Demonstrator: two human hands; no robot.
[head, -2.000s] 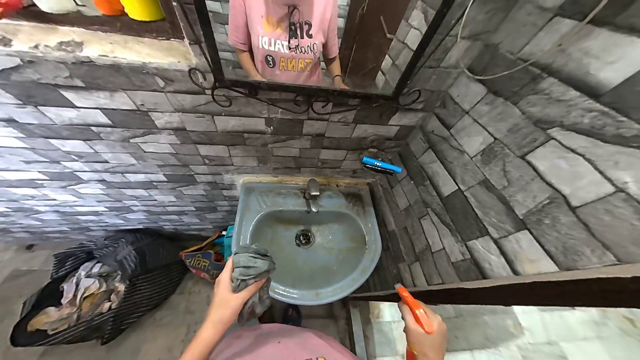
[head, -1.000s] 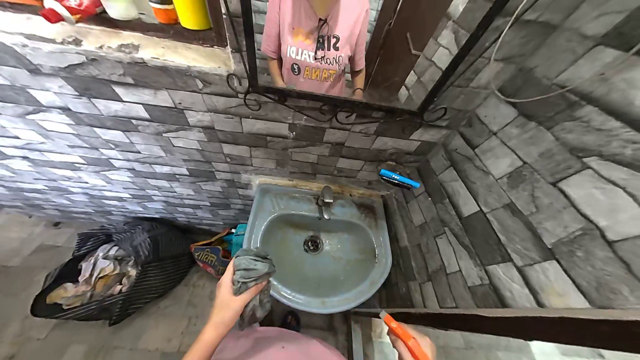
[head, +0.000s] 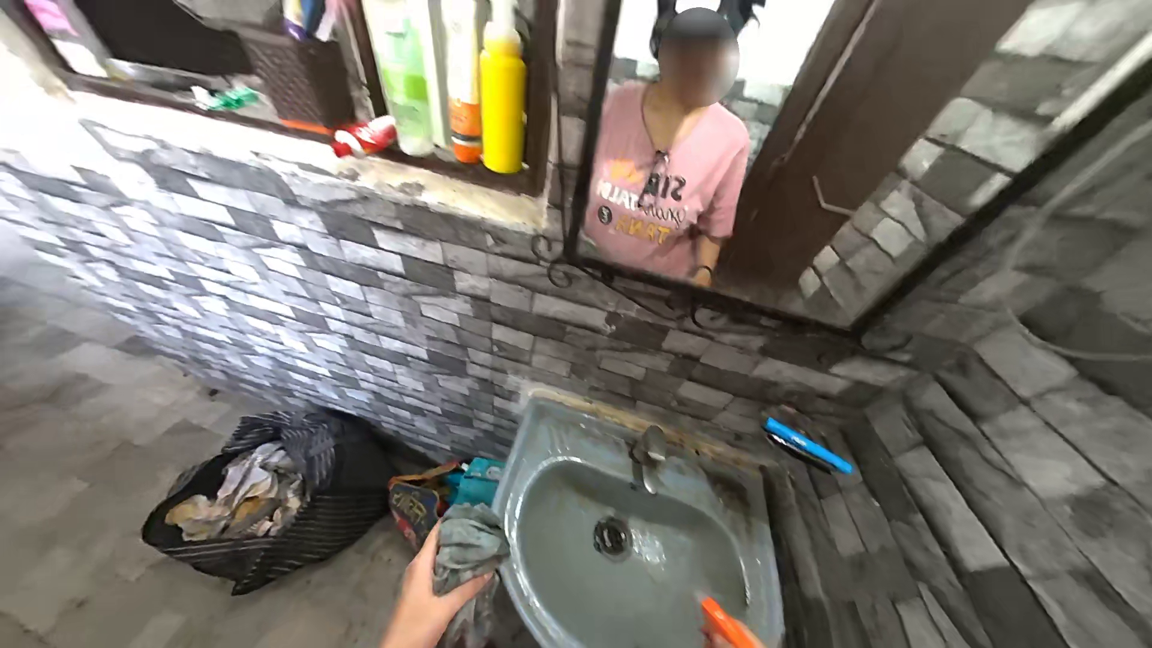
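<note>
My left hand [head: 430, 594] grips a crumpled grey-green cloth [head: 470, 547] beside the left rim of the grey-blue wash basin [head: 519, 468]. At the bottom edge, my right hand [head: 733, 637] is mostly cut off, holding an orange-handled tool [head: 722, 621] over the front right part of the bowl; the kind of tool cannot be told. A metal tap [head: 650, 454] stands at the back of the basin, behind the dark drain [head: 612, 537]. Brown stains mark the basin's back right corner.
A framed mirror [head: 670, 207] hangs above the basin, with a blue-handled brush [head: 807, 445] on the wall at right. A black striped bag of waste [head: 351, 504] and a printed bag [head: 416, 506] stand at left. A yellow bottle [head: 502, 103] and other bottles fill the window ledge.
My right hand with the orange tool has moved from right of the basin to over its front right part. My left hand still holds the cloth by the left rim. The view has shifted.
</note>
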